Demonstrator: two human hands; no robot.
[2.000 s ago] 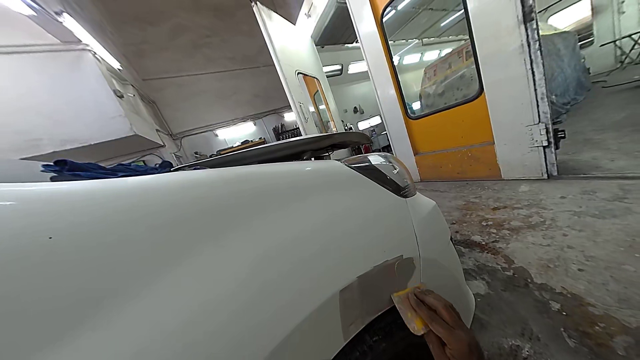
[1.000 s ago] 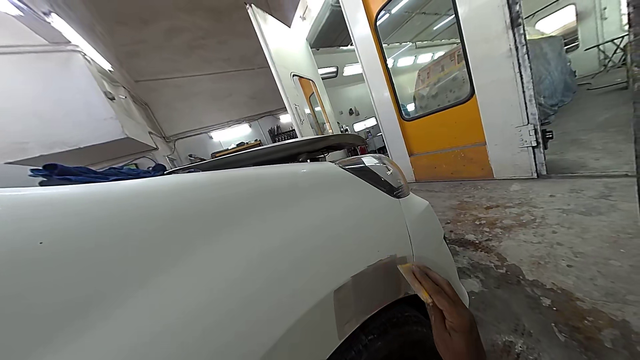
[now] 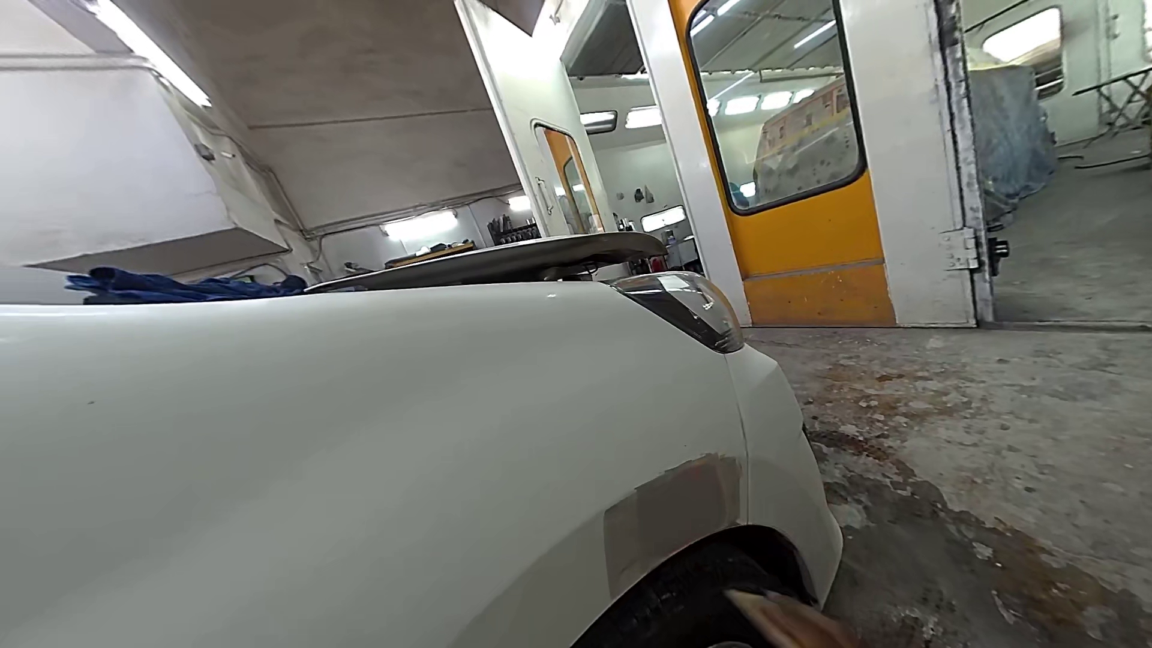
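My right hand [image 3: 796,625] is low at the bottom edge, blurred and partly cut off, in front of the black tyre [image 3: 666,603]. A thin pale edge at its fingertips appears to be the flat yellow spreader or pad, seen nearly edge-on. Above the hand is the wheel arch of a white car fender [image 3: 432,405]. A grey-brown patch [image 3: 675,508] of filler or primer covers the fender beside the bumper seam, in a lighter and a darker tone. My left hand is out of view.
The clear headlight [image 3: 693,306] sits above the bumper [image 3: 778,432]. Behind it is the raised edge of a dark panel [image 3: 504,261], with blue cloth [image 3: 189,286] at the left. A stained concrete floor [image 3: 1017,423] lies to the right, before an orange and white door [image 3: 810,243].
My right hand has moved down from the grey-brown patch to in front of the tyre. One and two seconds ago it held the flat yellow piece at the patch's right part.
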